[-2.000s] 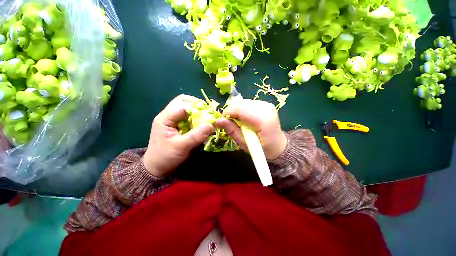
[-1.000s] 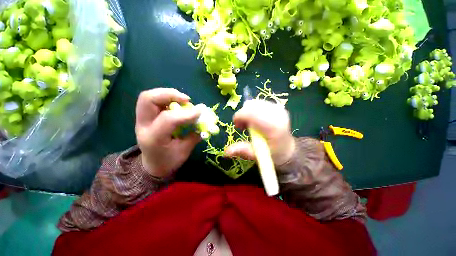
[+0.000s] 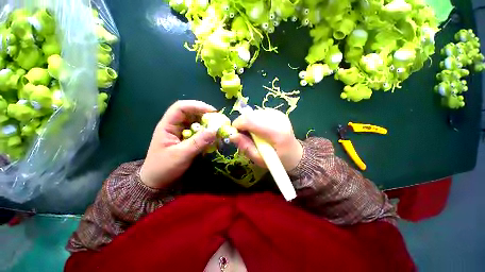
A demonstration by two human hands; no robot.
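Note:
My left hand (image 3: pixel 178 142) holds a lime-green toy figure (image 3: pixel 215 123) with white, dark-pupilled eyes between thumb and fingers. My right hand (image 3: pixel 272 134) grips a trimming knife (image 3: pixel 274 169) with a long cream handle. The handle points down towards me, and its metallic tip shows above the fist. The right fingertips are at the figure's right side; whether they press on it I cannot tell. Stringy flash (image 3: pixel 235 168) lies below the hands near the table's front edge. More flash (image 3: pixel 280 96) lies beyond the right hand.
A heap of untrimmed figures (image 3: pixel 367 50) covers the far side of the dark green table (image 3: pixel 143 69). A clear plastic bag (image 3: pixel 80 114) full of figures is at left. Side cutters (image 3: pixel 353 143) with yellow-orange handles lie at right. A row of figures (image 3: pixel 453 69) is at far right.
One second ago the hands were apart. My right hand has come back to the figure in my left hand, and the knife tip is now close above it. The view has shifted slightly.

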